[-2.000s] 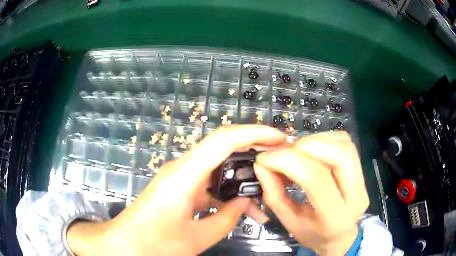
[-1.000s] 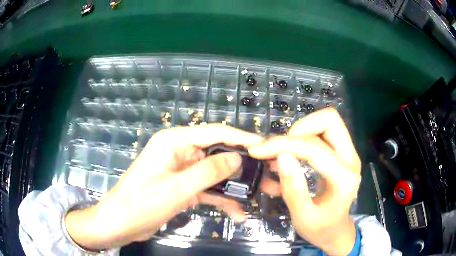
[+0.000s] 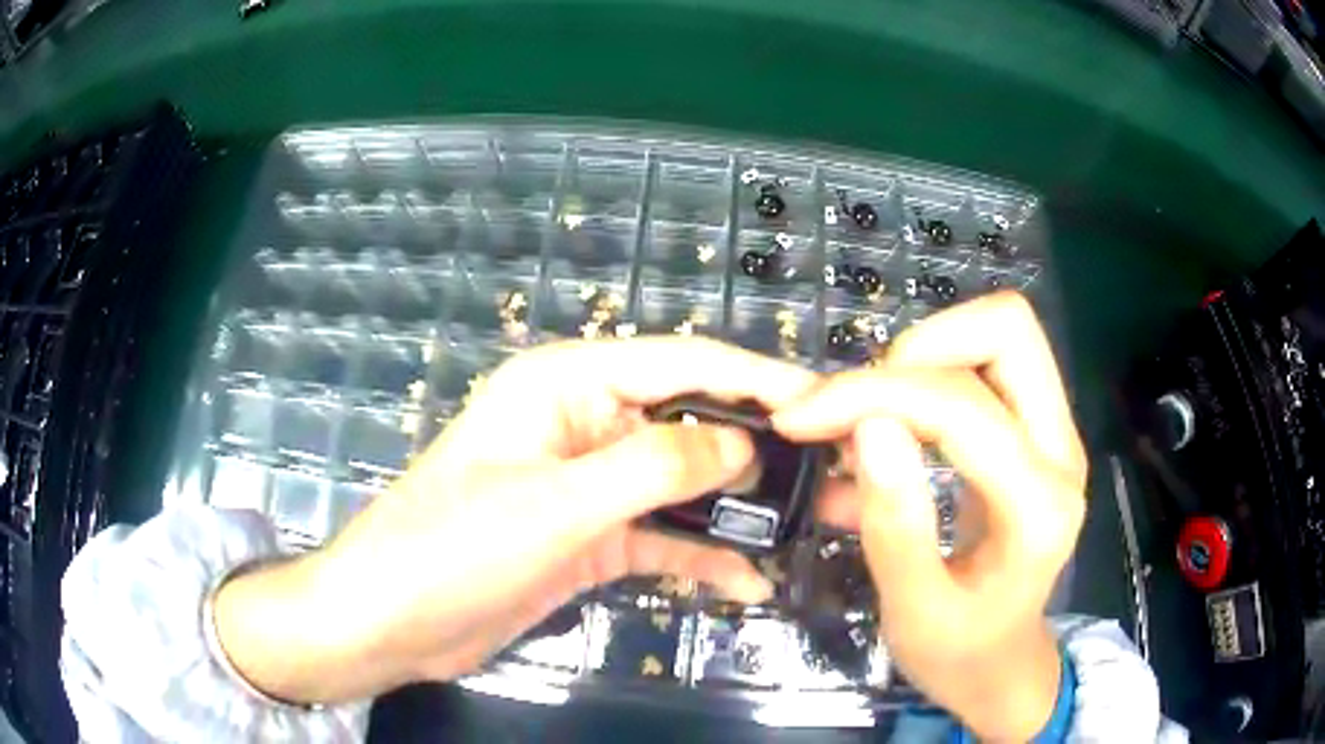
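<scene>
A black device housing (image 3: 778,480) with a shiny pale rectangle at its lower edge is held over the clear tray. My left hand (image 3: 538,494) grips it, thumb pressed on its inner face and fingers behind. My right hand (image 3: 959,494) has its fingertips at the housing's upper right edge; whether they pinch a small part is hidden. The clear component tray (image 3: 349,247) lies beneath both hands. Small round black components (image 3: 770,205) sit in its upper right pockets, and tiny cream-yellow bits (image 3: 600,308) are scattered in the middle pockets.
A black tray (image 3: 87,320) stands at the left. At the right is the black press fixture (image 3: 1264,422) with a red button (image 3: 1203,552), a silver-rimmed knob (image 3: 1176,422) and a small pale display (image 3: 1237,624). Thin silver tweezers (image 3: 1129,560) lie beside it on the green mat (image 3: 581,66).
Since two seconds ago my left thumb has moved from the housing's lower edge onto its inner face. My right fingertips have drawn back to its upper right edge.
</scene>
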